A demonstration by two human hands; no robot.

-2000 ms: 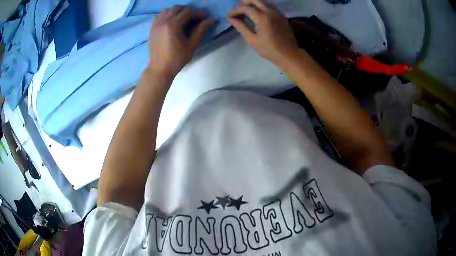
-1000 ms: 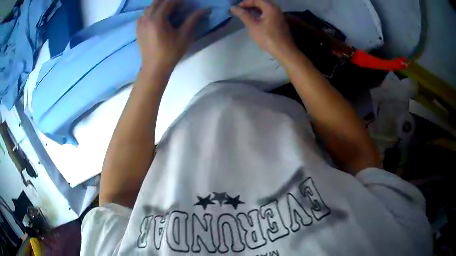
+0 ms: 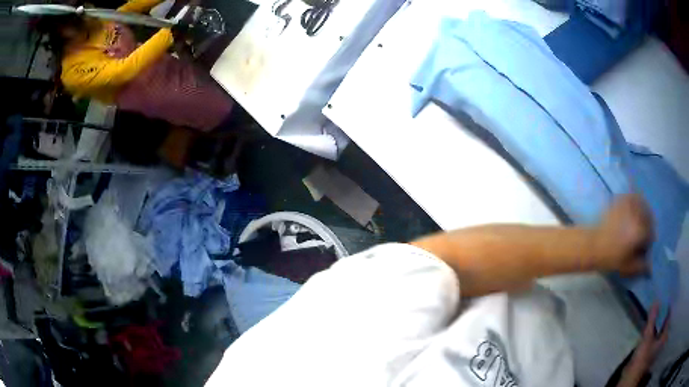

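Observation:
A light-blue garment piece (image 3: 529, 98) lies long and flat across the white-covered table (image 3: 378, 128), with a dark seam line along it. My left hand (image 3: 627, 234) is blurred and curled over the garment near the right side; its fingertips are hidden, so a grip cannot be made out. My right hand (image 3: 648, 344) is at the lower right, low in the picture, with its fingers at the garment's near edge; whether they pinch the cloth is unclear.
A dark-blue folded cloth (image 3: 593, 41) lies beyond the garment. A neighbouring white table (image 3: 253, 64) carries black looped handles. A round white-rimmed tub (image 3: 302, 218) and heaped blue cloth (image 3: 185, 219) are on my left. A person in yellow (image 3: 121, 64) is at upper left.
The view has swung left, bringing in the floor, tub and other person; garment and hands now appear at the right. The red-orange sleeve has left the picture.

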